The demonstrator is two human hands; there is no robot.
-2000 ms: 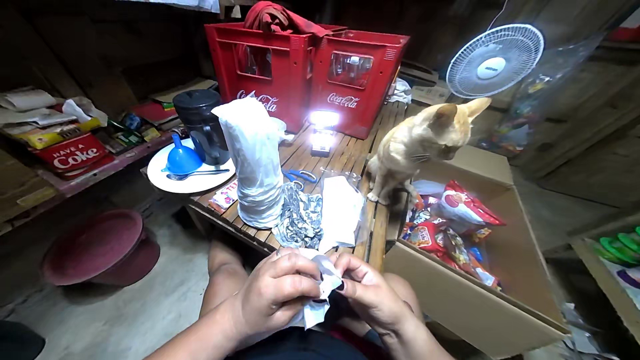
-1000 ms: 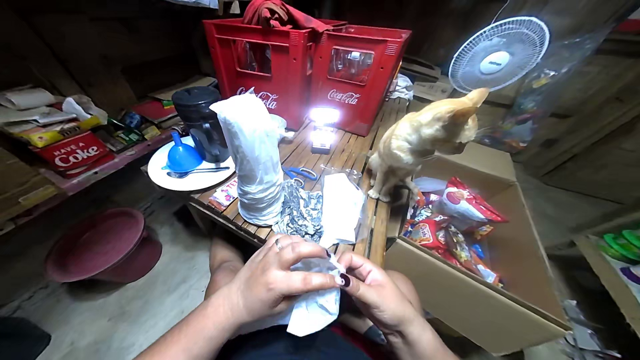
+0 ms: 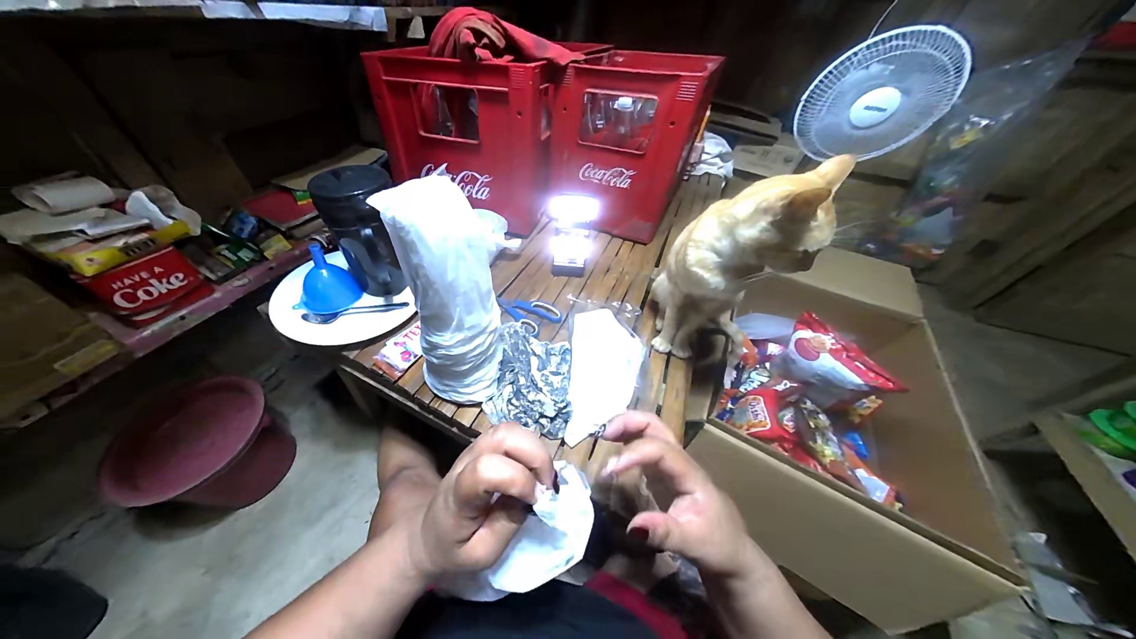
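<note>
My left hand (image 3: 488, 501) pinches a white plastic bag (image 3: 546, 541) by its gathered top, above my lap. To its right, my right hand (image 3: 679, 501) is raised with thumb and fingers apart, its fingertips near the slatted table's front edge. Just beyond the hands lie a white sheet or flat bag (image 3: 605, 368) and a crumpled silvery wrapper (image 3: 532, 377). A tall stack wrapped in white plastic (image 3: 448, 293) stands left of them. Blue-handled scissors (image 3: 531, 312) lie behind the wrapper.
A cat (image 3: 741, 248) sits on the table's right side, beside a cardboard box (image 3: 954, 461) of snack packets. Red crates (image 3: 630, 142) and a lit lamp (image 3: 571, 231) stand behind. At left are a plate (image 3: 288, 311) with a blue funnel (image 3: 328, 286), a black pitcher (image 3: 359, 222) and a basin (image 3: 191, 444).
My right hand has let go of the white bag and moved right, its fingers spreading. My left hand still holds the bag.
</note>
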